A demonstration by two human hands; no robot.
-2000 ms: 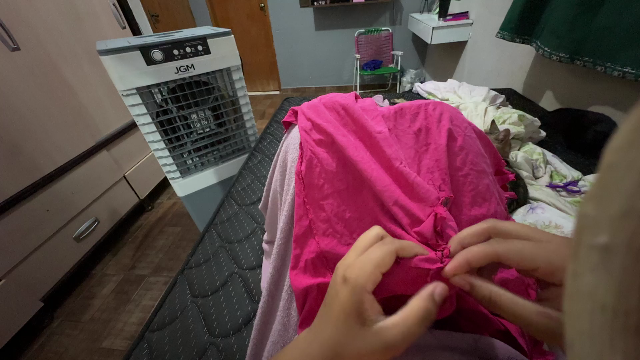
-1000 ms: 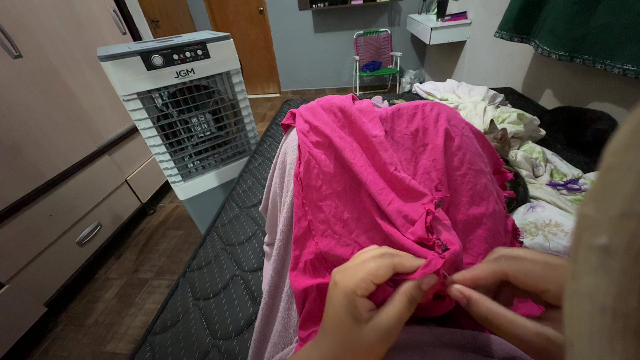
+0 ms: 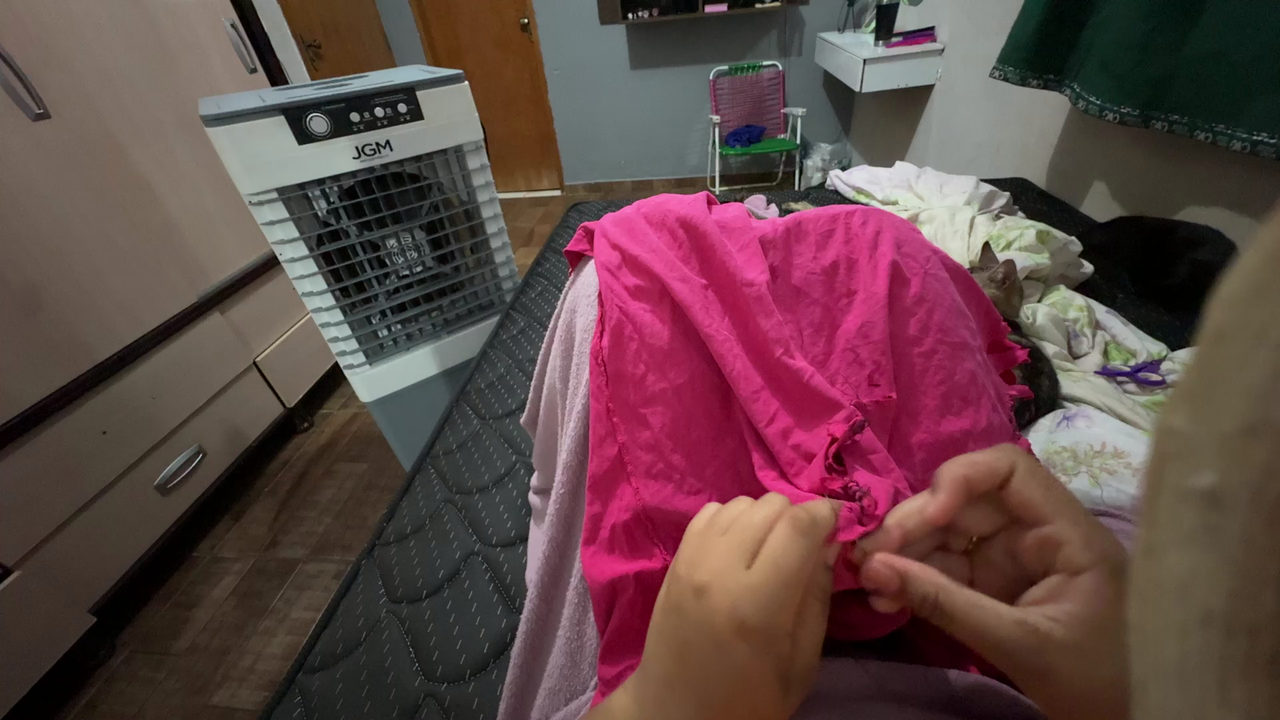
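Observation:
Bright pink fabric (image 3: 720,340) with rough edges is draped in front of me over a pale pink towel-like cloth (image 3: 560,460). A gathered, frayed seam (image 3: 848,470) runs down its middle toward my fingers. My left hand (image 3: 745,600) has its fingers curled on the lower end of that seam, pinching the fabric. Close on its right, my right hand (image 3: 1000,570) has thumb and forefinger near the same edge, with a ring on one finger. Whether a needle or thread is between those fingertips is too small to tell.
An air cooler (image 3: 390,240) stands left of the dark quilted mattress (image 3: 440,560). On the right lie floral cloths (image 3: 1080,340), purple-handled scissors (image 3: 1135,374), a cat (image 3: 1000,283) beside the pink fabric and a black shape (image 3: 1165,265). A blurred beige object fills the right edge.
My left hand has turned so that its back faces up, fingers curled over the fabric. My right hand's fingers have lifted and spread more.

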